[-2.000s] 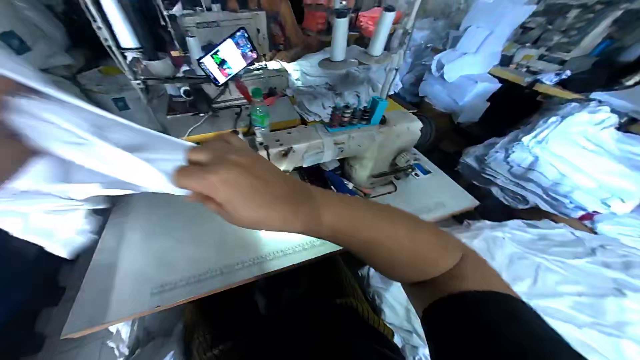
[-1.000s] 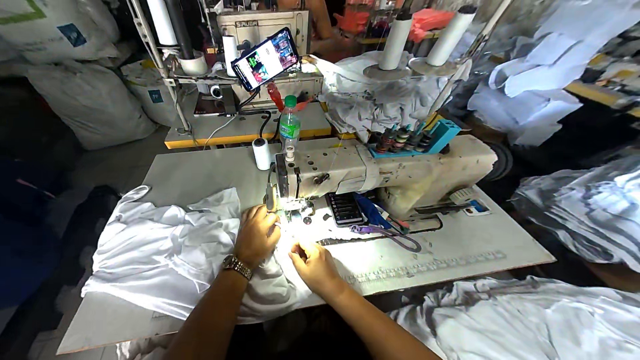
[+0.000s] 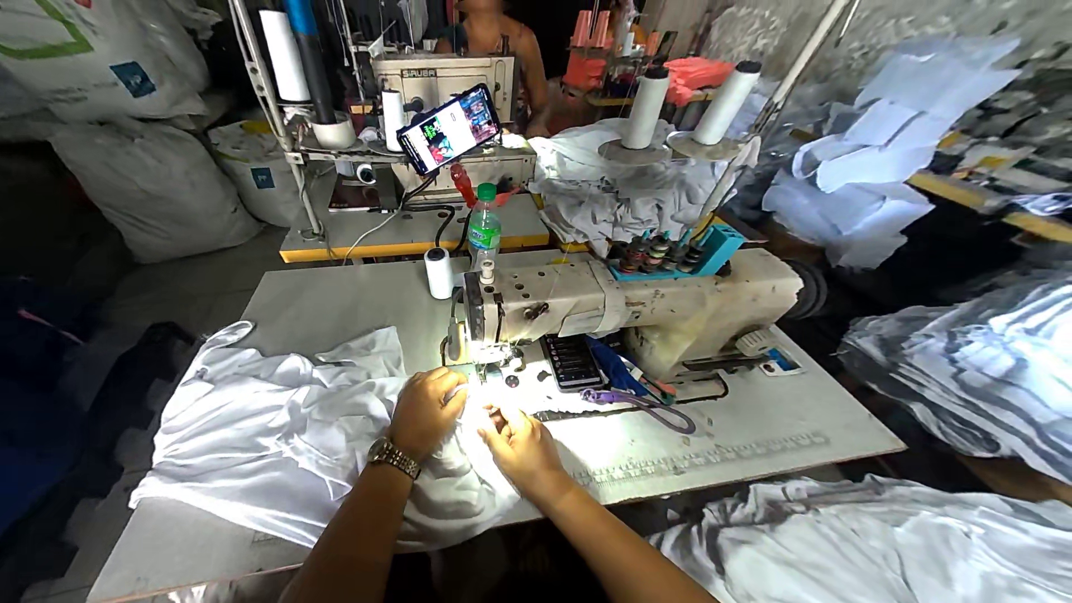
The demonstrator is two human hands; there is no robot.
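Note:
An industrial sewing machine [image 3: 636,301] stands on a pale table, its needle area brightly lit. White fabric [image 3: 276,427] lies gathered over the table's left side and runs up to the presser foot [image 3: 486,373]. My left hand [image 3: 427,410], with a metal-band watch at the wrist, presses on the fabric just left and in front of the foot. My right hand [image 3: 515,440] pinches the fabric's edge between thumb and fingers, close in front of the needle. Glare hides the exact fabric edge there. A white thread cone [image 3: 438,273] and a plastic bottle [image 3: 484,226] stand behind the machine head.
Under the machine arm lie a black phone-like device [image 3: 573,362] and purple-handled scissors [image 3: 645,406]. A teal bobbin rack [image 3: 716,251] sits on top. A mounted phone [image 3: 450,130] hangs behind. White garment piles [image 3: 879,536] lie at right. A person [image 3: 494,50] is at the back.
Two seconds ago one hand held white fabric stretched at the left; since then both hands have come to the needle area and the fabric lies on the table. The view has shifted.

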